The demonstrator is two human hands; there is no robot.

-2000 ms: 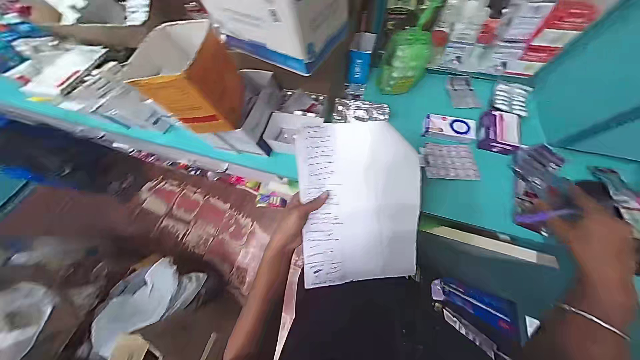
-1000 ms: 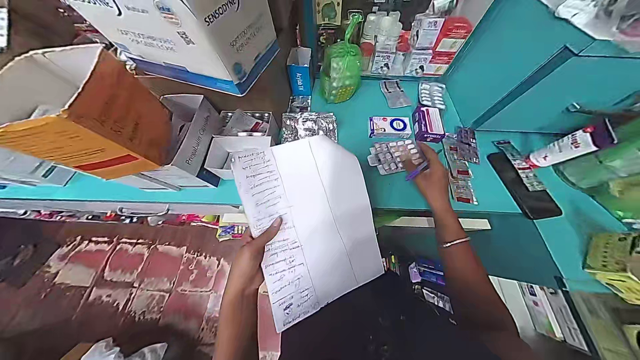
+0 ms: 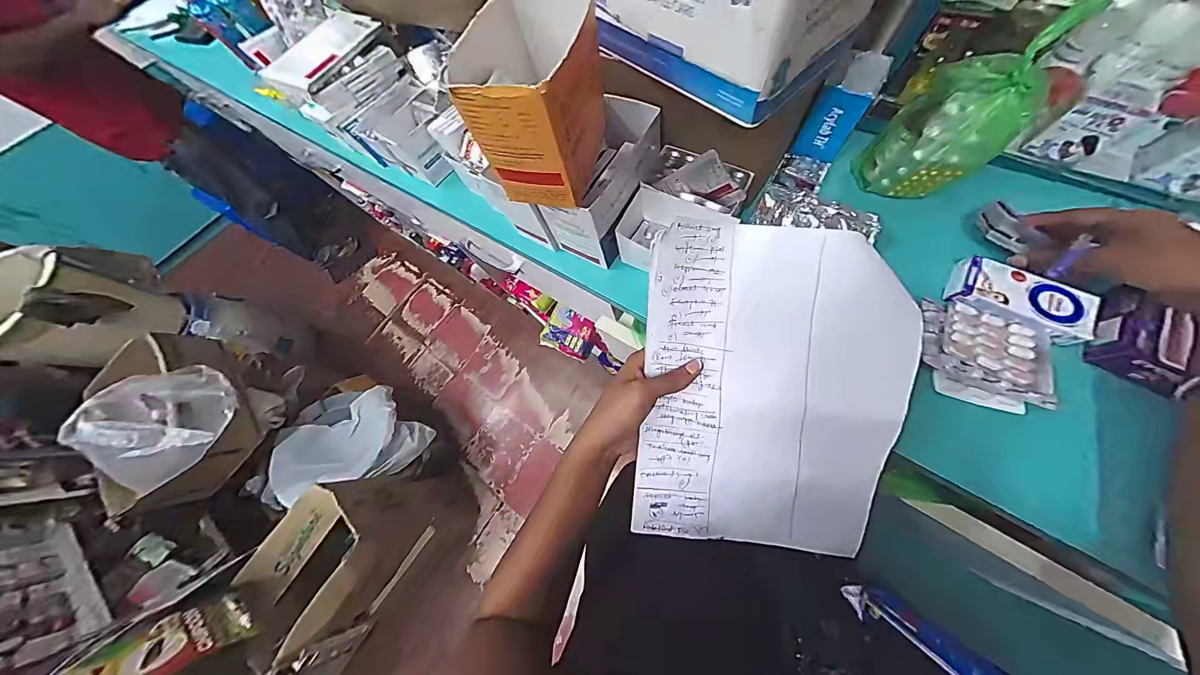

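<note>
My left hand [image 3: 647, 403] grips the left edge of a sheet of paper [image 3: 816, 394], its thumb on a column of handwriting. At the right edge, my right hand [image 3: 1111, 246] has its fingers on a small blister strip [image 3: 1001, 227] above the teal counter, with a purple pen [image 3: 1072, 256] between the fingers. Below that hand lies a white and blue medicine box [image 3: 1022, 298]. Blister packs of white tablets [image 3: 998, 352] lie stacked just under the box, and a purple box [image 3: 1144, 339] is to their right.
A tied green plastic bag [image 3: 952, 127] stands at the counter's back. An orange carton [image 3: 525, 122], open white boxes [image 3: 609, 202] and a large white carton [image 3: 741, 47] line the far side. Cartons and plastic bags [image 3: 150, 422] fill the floor at left. Another person [image 3: 84, 84] stands at upper left.
My right hand has moved from the tablet blister packs to the small strip behind the white and blue box. The paper remains in my left hand. The view has swung left.
</note>
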